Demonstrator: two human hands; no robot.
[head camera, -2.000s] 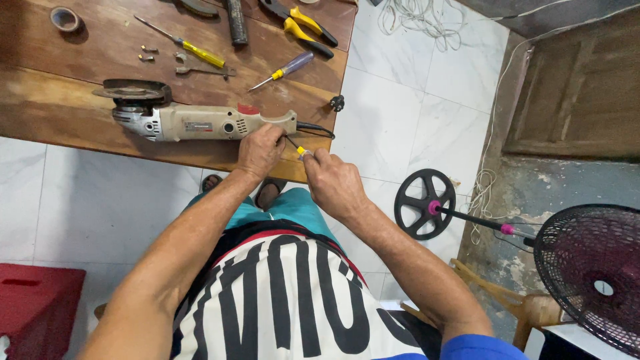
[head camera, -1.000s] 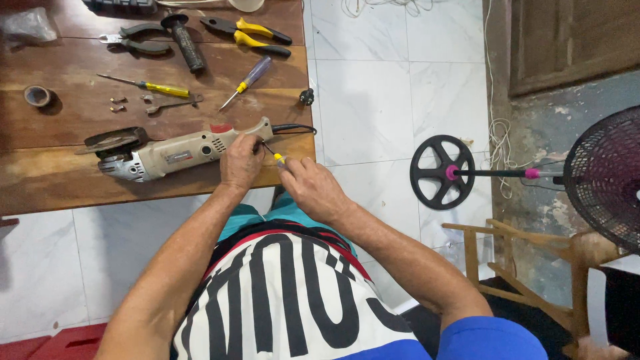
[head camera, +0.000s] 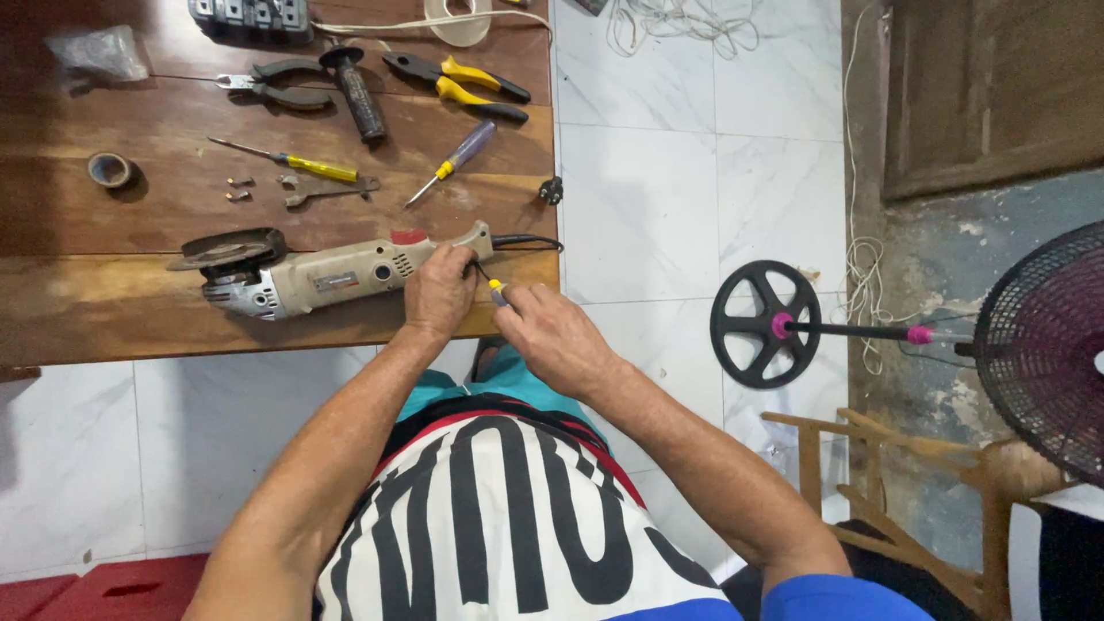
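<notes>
An angle grinder (head camera: 336, 280) lies on its side along the near edge of the wooden table, its disc toward the left. My left hand (head camera: 441, 291) is closed on the grinder's rear handle. My right hand (head camera: 556, 332) grips a small screwdriver (head camera: 495, 286) with a yellow collar; its shaft points at the handle, and its tip is hidden by my left fingers. Behind the grinder lie an open-end wrench (head camera: 328, 188), a yellow screwdriver (head camera: 315, 166), a purple-handled screwdriver (head camera: 466, 151) and small metal pieces (head camera: 239, 189). The power plug (head camera: 550, 191) rests at the table's right edge.
Farther back lie diagonal cutters (head camera: 276, 84), yellow-black pliers (head camera: 461, 84), a black side handle (head camera: 358, 95), a tape roll (head camera: 110, 171), a plastic bag (head camera: 99, 53) and a power strip (head camera: 250, 17). A standing fan (head camera: 1048, 345) and wooden frame (head camera: 906, 500) stand right.
The view has shifted, showing more of the table's far side. Both hands stay at the grinder's rear handle, with the screwdriver still in my right hand.
</notes>
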